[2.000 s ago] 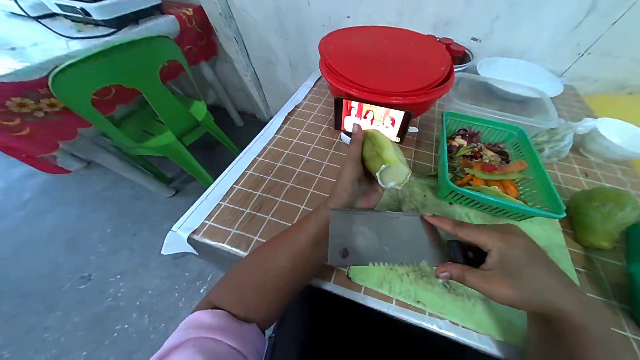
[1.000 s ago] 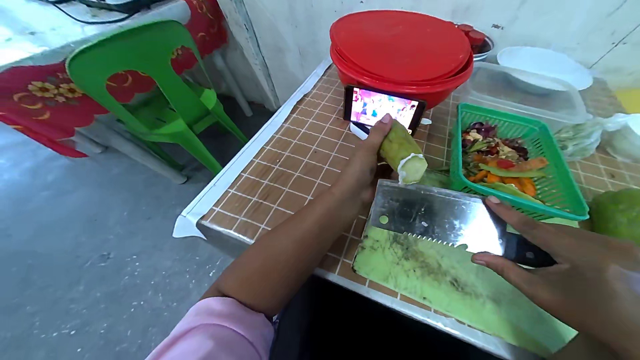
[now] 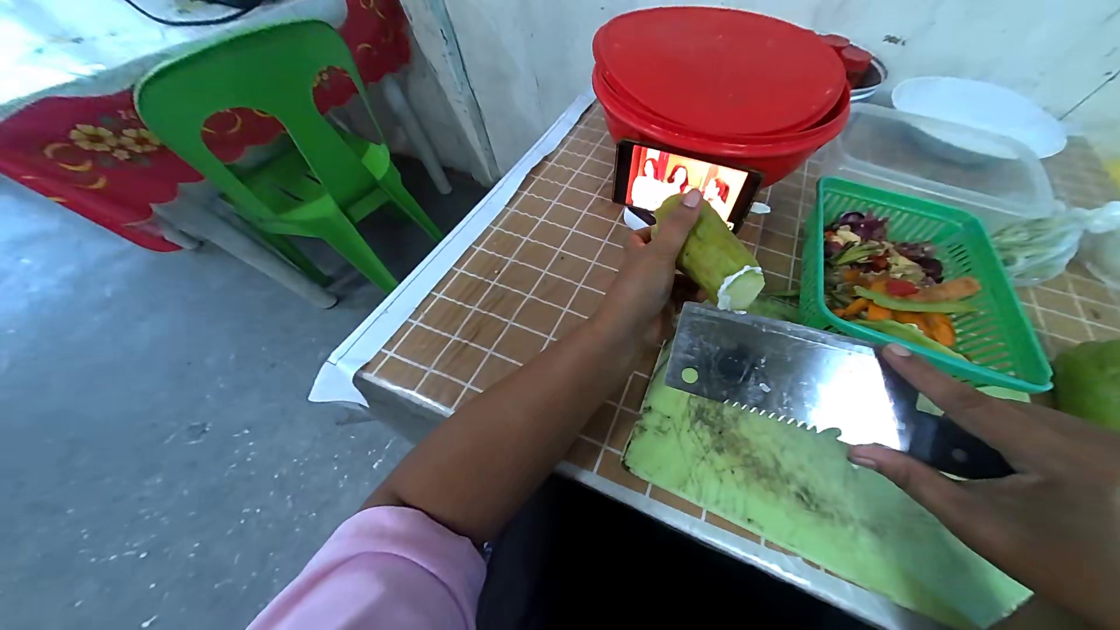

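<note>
My left hand point(image 3: 652, 262) grips a long green vegetable point(image 3: 713, 249) whose cut, pale end faces me, with a white ring around the cut. My right hand point(image 3: 989, 455) holds a cleaver point(image 3: 787, 376) by its black handle, forefinger and thumb at the base of the blade. The blade lies nearly flat above a stained green cutting board point(image 3: 787, 490), its serrated edge toward me. Just right of the vegetable stands a green plastic basket point(image 3: 1006, 306) holding vegetable peelings and scraps point(image 3: 901, 280).
Behind my left hand a phone point(image 3: 687, 179) leans against a red lidded tub point(image 3: 717, 79). A clear plastic container point(image 3: 945, 166), a white bowl point(image 3: 980, 109) and a bagged vegetable point(image 3: 1041, 245) stand at the back right. A green fruit point(image 3: 1089, 381) is at the right edge. Left of the tiled table point(image 3: 507, 297) is a green chair point(image 3: 262, 131).
Since two seconds ago the cleaver has turned from roughly level to slanting down to the right. My left hand keeps its hold on the vegetable. The view has shifted somewhat.
</note>
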